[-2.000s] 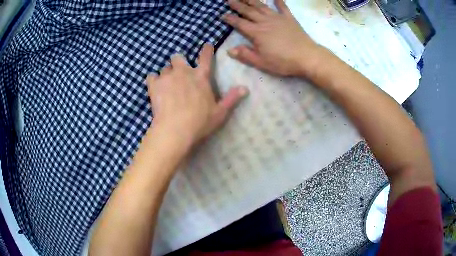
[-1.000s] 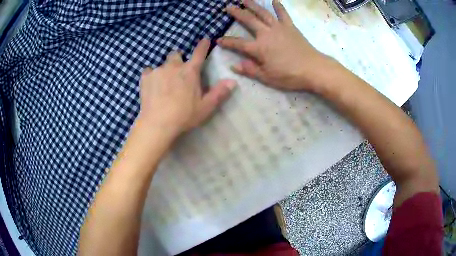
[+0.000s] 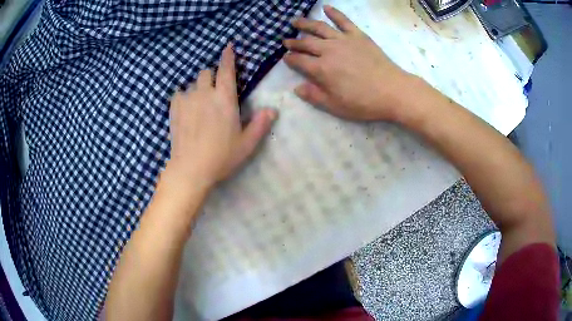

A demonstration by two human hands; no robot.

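A dark navy-and-white check garment covers the left and upper left of the pale board. Its plain dark edge runs diagonally between my hands. My left hand lies flat with fingers apart, fingertips on the check cloth and thumb on the bare board. My right hand rests palm down to the right, fingers spread, fingertips at or beside the dark edge. Neither hand grips anything.
A metal iron is partly cut off at the top right, beside a dark grey metal piece. Speckled floor and a round white base show below the board's edge at lower right.
My left hand has slid left and slightly down along the cloth edge. My right hand has moved slightly down, showing more of the dark edge. More of the iron shows.
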